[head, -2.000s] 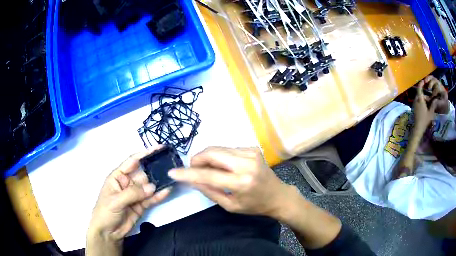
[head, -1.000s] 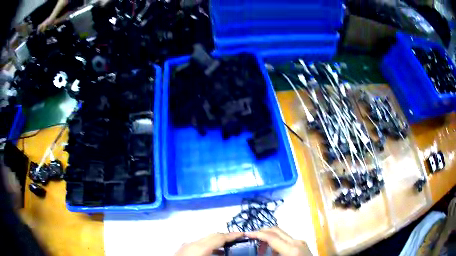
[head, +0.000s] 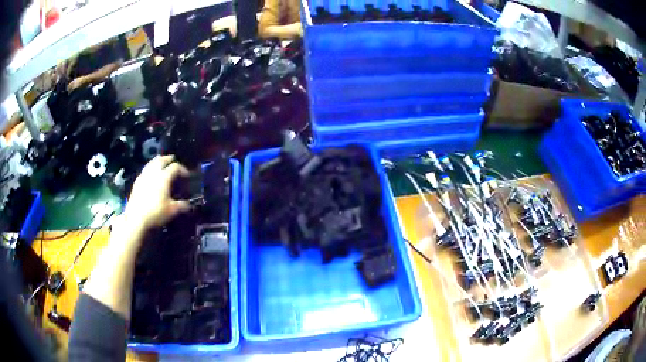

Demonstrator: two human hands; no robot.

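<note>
My left hand (head: 150, 196) is over the far part of the left blue bin (head: 236, 297), with thumb and fingers around a dark housing (head: 188, 185). Black housings fill this bin in rows, one with a paler inside. The middle blue bin (head: 304, 293) holds a loose pile of black housings at its far end. A tangle of thin black sealing rings (head: 370, 351) lies on the white sheet (head: 418, 343), cut off by the bottom edge. My right hand is not in view.
Stacked blue bins (head: 397, 78) stand behind. Cables with white leads (head: 482, 233) lie on a clear sheet at right. A far blue bin (head: 581, 170) holds small dark parts. Dark parts crowd the left rear. Another person's arm (head: 280, 28) shows at the back.
The view has tilted up. My left hand has moved from the sheet to the far part of the left bin. My right hand has gone out of view.
</note>
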